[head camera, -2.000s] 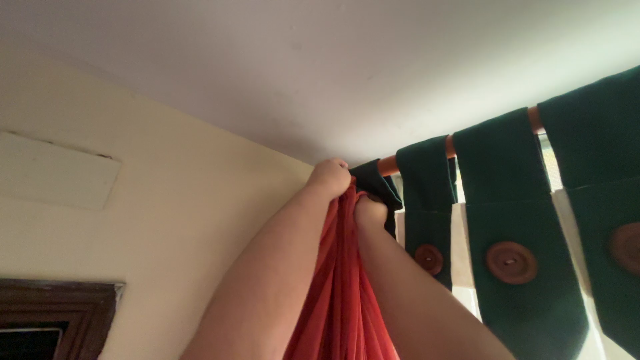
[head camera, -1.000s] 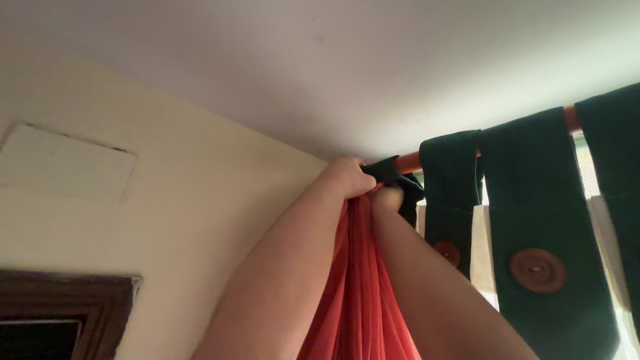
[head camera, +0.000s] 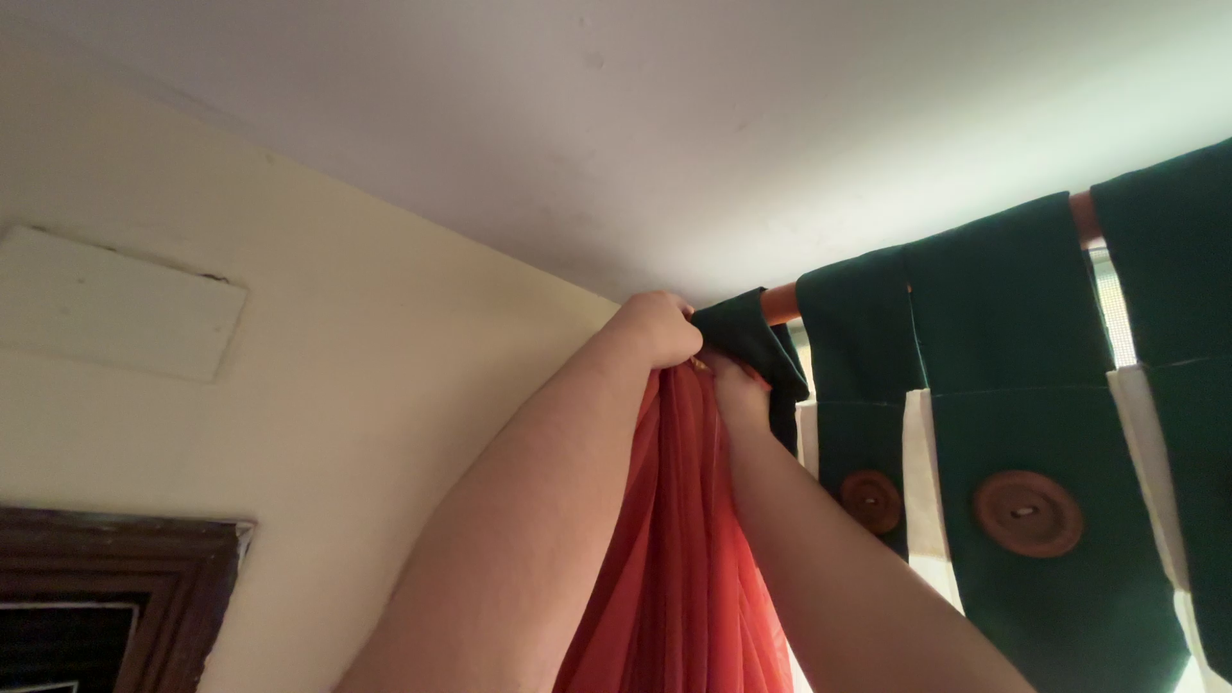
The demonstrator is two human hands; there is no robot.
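A sheer red curtain (head camera: pixel 685 539) hangs in gathered folds between my forearms. My left hand (head camera: pixel 659 330) is closed around its bunched top, close to the wall corner; the fingertips are mostly hidden. Just right of it and a little lower, my right hand (head camera: pixel 739 390) grips the cloth by the curtain's top edge, partly under a loose dark green fabric tab (head camera: pixel 746 332). An orange-brown curtain rod (head camera: pixel 781 304) shows beside that tab. Dark green tab-top panels (head camera: pixel 1006 298) with large brown buttons (head camera: pixel 1029 513) hang from the rod to the right.
The ceiling (head camera: pixel 539 125) lies close above both hands. A cream wall (head camera: pixel 366 366) at the left carries a pale rectangular cover plate (head camera: pixel 120 303) and, lower down, a dark brown wooden frame (head camera: pixel 183 568). Light comes through gaps between the green panels.
The green tab beside my hands now spreads farther over my right hand, which has shifted partly beneath it. My left hand stays at the gathered red cloth. The view has shifted slightly.
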